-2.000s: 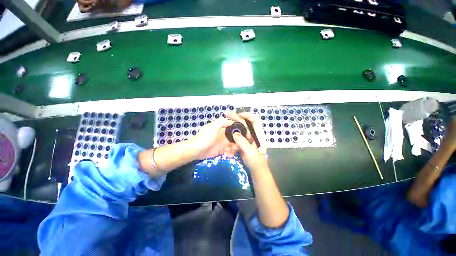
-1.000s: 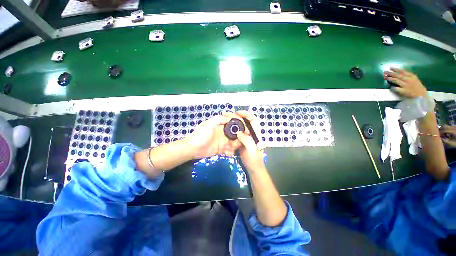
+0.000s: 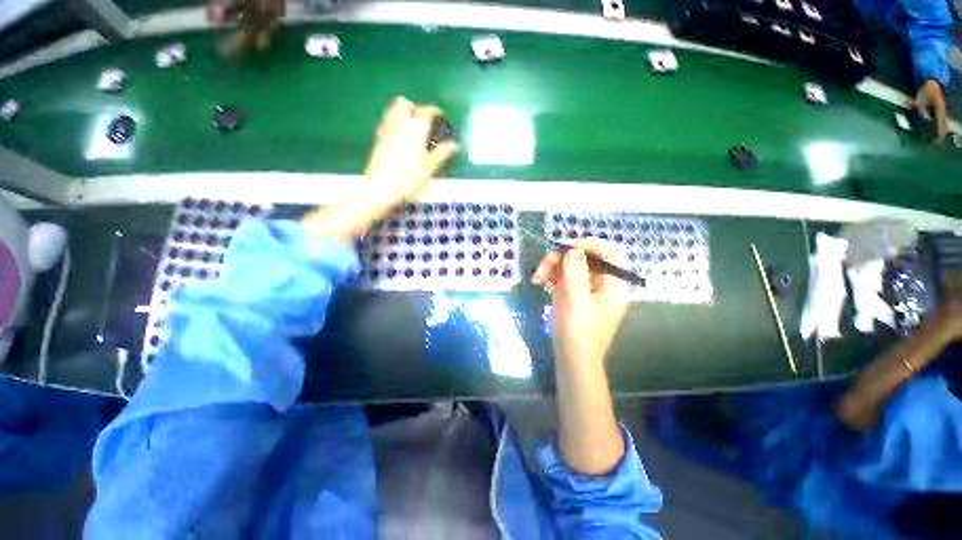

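My left hand (image 3: 405, 153) is over the green belt with its fingers around a round black housing (image 3: 441, 131), at or just above the belt surface. My right hand (image 3: 580, 290) holds a dark pen-like tool (image 3: 607, 264) across its fingers, its thin pale tip pointing left. The tool is over the left part of the right lens tray (image 3: 675, 253). The middle lens tray (image 3: 448, 245), with rows of dark dots, lies between my hands. A shiny blue sheet (image 3: 480, 332) lies below it.
Black rounds (image 3: 227, 117) and white square parts (image 3: 487, 49) ride the conveyor belt (image 3: 633, 127). A third lens tray (image 3: 190, 253) lies left. A yellowish stick (image 3: 775, 306) and white strips (image 3: 826, 285) lie right. Another person's arm (image 3: 897, 374) is far right; other hands are across the belt.
My left hand has moved up and left onto the belt with the black housing. My right hand has separated from it, moved right, and now holds the tool pointing left. The neighbour's hand has left the belt.
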